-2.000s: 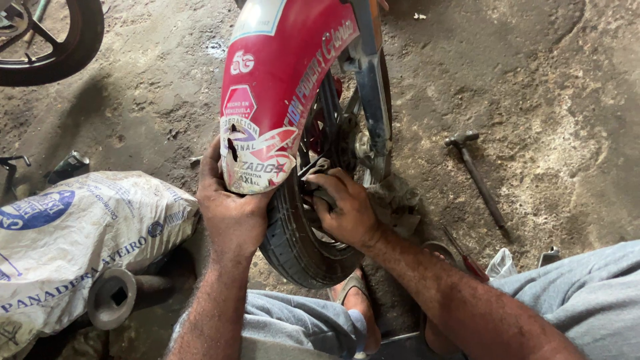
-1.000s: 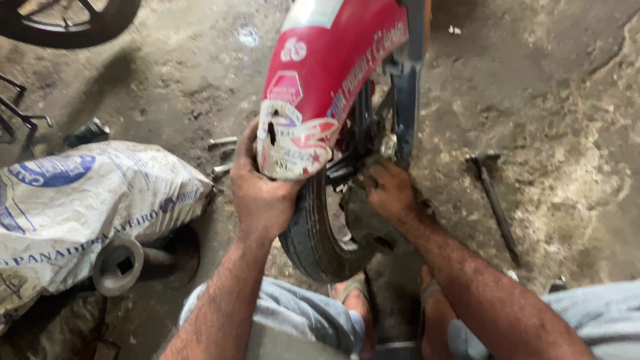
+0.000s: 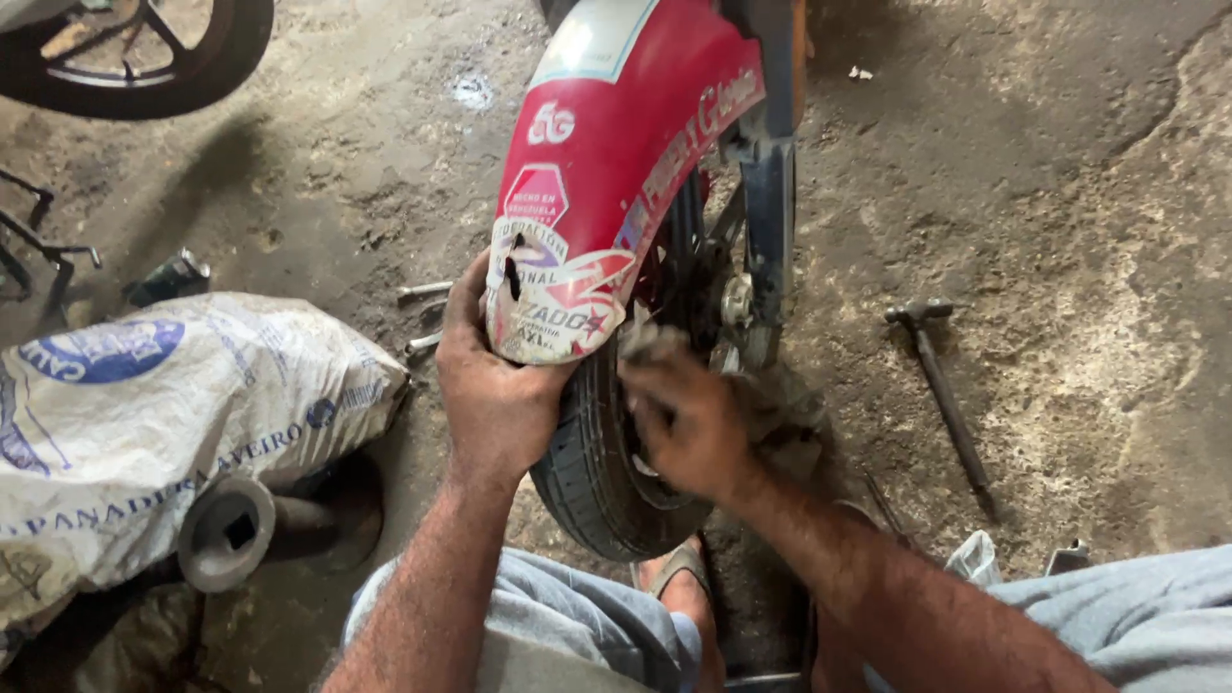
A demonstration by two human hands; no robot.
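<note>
A red motorcycle fender (image 3: pixel 597 144) with stickers and a torn tip covers the upper part of a wheel with a black tire (image 3: pixel 597 472). My left hand (image 3: pixel 505 385) grips the fender's lower end, thumb across the tip and fingers along its left side. My right hand (image 3: pixel 688 404) is at the wheel's right side, close to the rim, its fingers curled around a greyish rag (image 3: pixel 650 342) just right of the fender's tip. Motion blur softens this hand. More of the cloth seems to hang behind the wrist. The fork leg (image 3: pixel 768 212) stands right of the wheel.
On the concrete floor at the right lies a hammer (image 3: pixel 938 404). A white printed sack (image 3: pixel 212 385) and a flanged metal part (image 3: pixel 226 534) are at the left. Two wrench-like tools (image 3: pixel 423 289) lie beside the fender. Another wheel (image 3: pixel 144 87) is at the upper left.
My right hand has moved from the wheel's hub side, past the cloth hanging beside the wheel, to near the fender's tip. My left hand stays on the fender's end.
</note>
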